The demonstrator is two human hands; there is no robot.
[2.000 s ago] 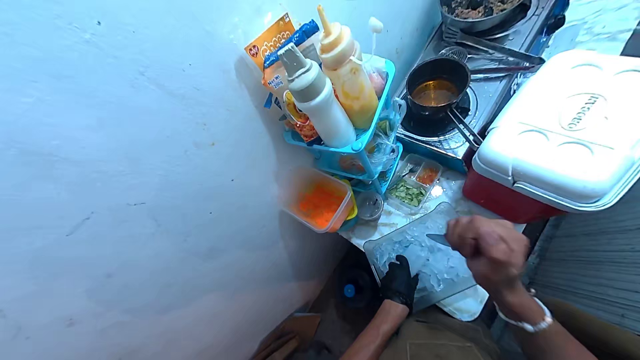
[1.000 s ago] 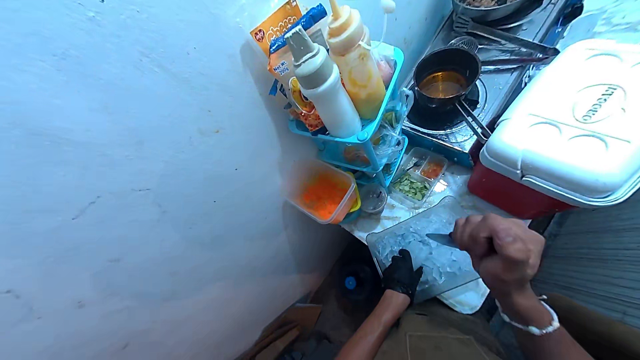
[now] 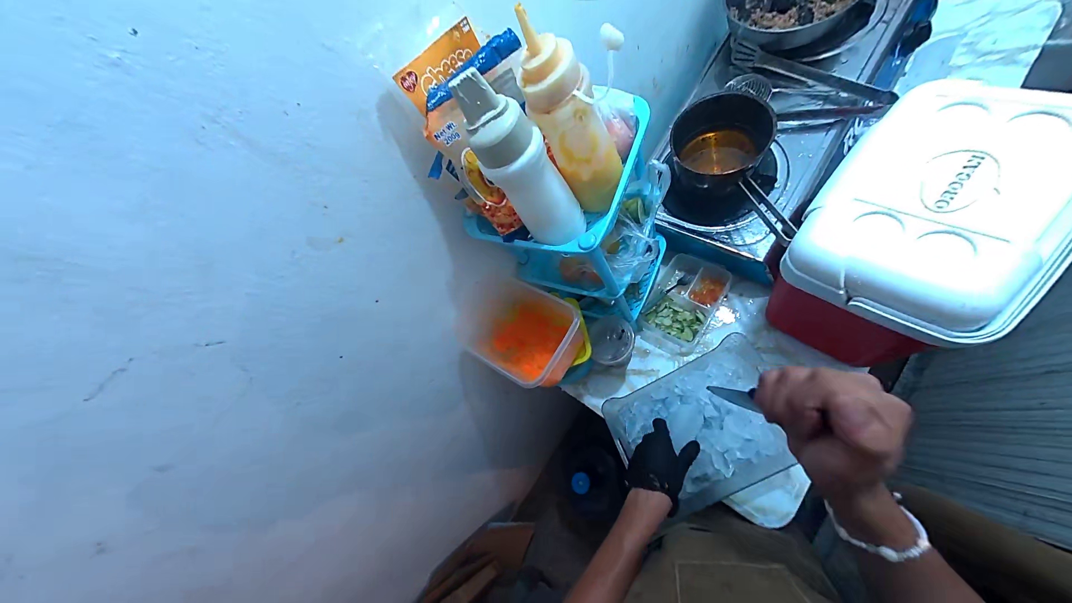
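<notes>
A clear plastic tray [image 3: 758,479] holds many pieces of ice [image 3: 724,435]. My left hand [image 3: 662,462], in a black glove, rests on the ice at the tray's left side with the fingers somewhat spread; whether it grips a piece cannot be told. My bare right hand [image 3: 837,423], with a white bracelet at the wrist, is closed around the handle of a knife [image 3: 734,397]. The blade points left over the ice, and the handle is mostly hidden in the fist.
Beyond the tray are a divided container of cut vegetables [image 3: 674,322], a tub of orange food [image 3: 528,339] and a blue rack [image 3: 590,243] with squeeze bottles. A saucepan [image 3: 722,138] sits on the gas stove. At right stands a red cooler with a white lid [image 3: 946,209].
My right hand, with the knife, has shifted slightly over the ice. My left hand stays at the tray's left side, its fingers a little more spread than before.
</notes>
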